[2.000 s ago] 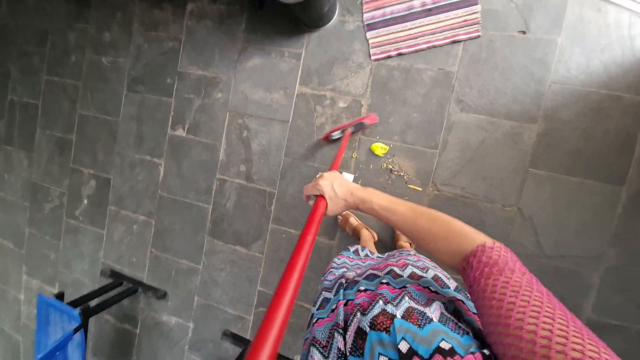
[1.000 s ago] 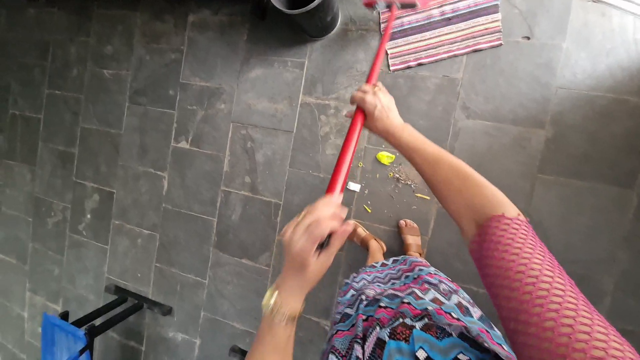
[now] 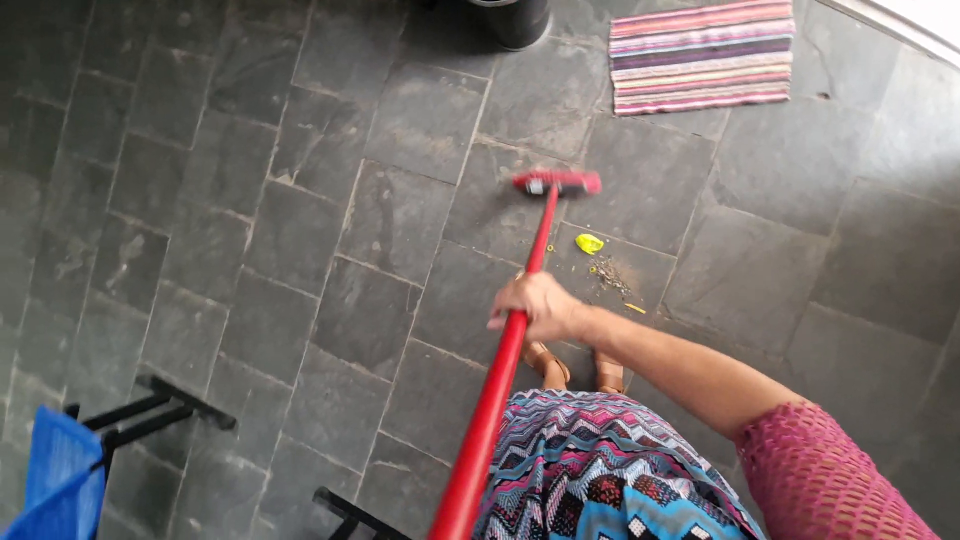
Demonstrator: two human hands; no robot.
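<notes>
My right hand (image 3: 541, 306) grips the red handle of a broom (image 3: 480, 442), whose slightly blurred red head (image 3: 559, 182) rests on or just above the slate floor. Just below and right of the head lie a crumpled bright yellow piece (image 3: 589, 244), a small heap of debris (image 3: 611, 276) and a thin yellow scrap (image 3: 635, 308). These are in front of the sandaled feet. The handle's near end runs out of the bottom of the view. My left hand is not visible.
A striped woven rug (image 3: 701, 60) lies at the upper right, and a dark bin (image 3: 517, 22) stands at the top. At the lower left are a blue object (image 3: 64, 469) and black metal legs (image 3: 146, 412). More black legs (image 3: 352, 516) show at the bottom edge.
The broom head has moved back from the striped rug towards the feet. My right hand has come nearer with it. My left hand, at the handle one second ago, has left the view.
</notes>
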